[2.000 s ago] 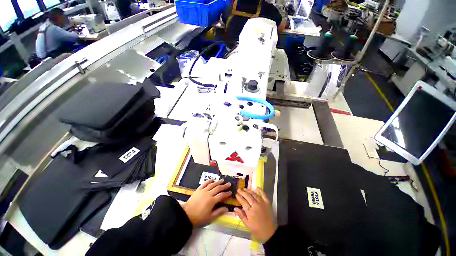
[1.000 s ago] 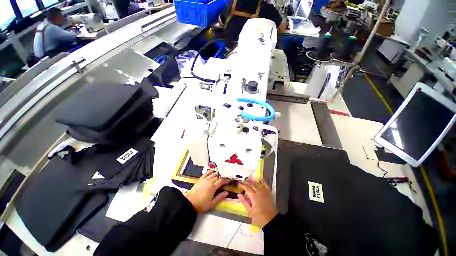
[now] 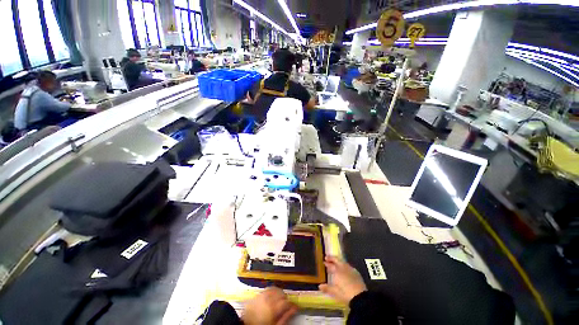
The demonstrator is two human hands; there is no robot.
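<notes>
The brown-gold clamp frame (image 3: 282,277) lies under the head of the white pattern sewing machine (image 3: 261,219). Inside it is a black fabric piece (image 3: 306,249) with a white label (image 3: 285,258), partly hidden by the machine head. The template base (image 3: 334,244) with yellow edges shows around the frame. My left hand (image 3: 270,307) rests at the near edge of the base, fingers curled; whether it holds anything is unclear. My right hand (image 3: 343,279) is at the frame's right side, fingertips near its edge; its grip is unclear.
Finished black panels (image 3: 419,273) with a label lie at right. Labelled black pieces (image 3: 120,260) and a thick padded black stack (image 3: 111,190) are at left. A tilted screen (image 3: 447,184) stands at right. A blue bin (image 3: 228,84) and a person (image 3: 277,86) are beyond the machine.
The view has tilted up, showing more of the factory floor. The frame now shows more fully, with the label inside. My hands have moved from under the machine head to the near and right sides.
</notes>
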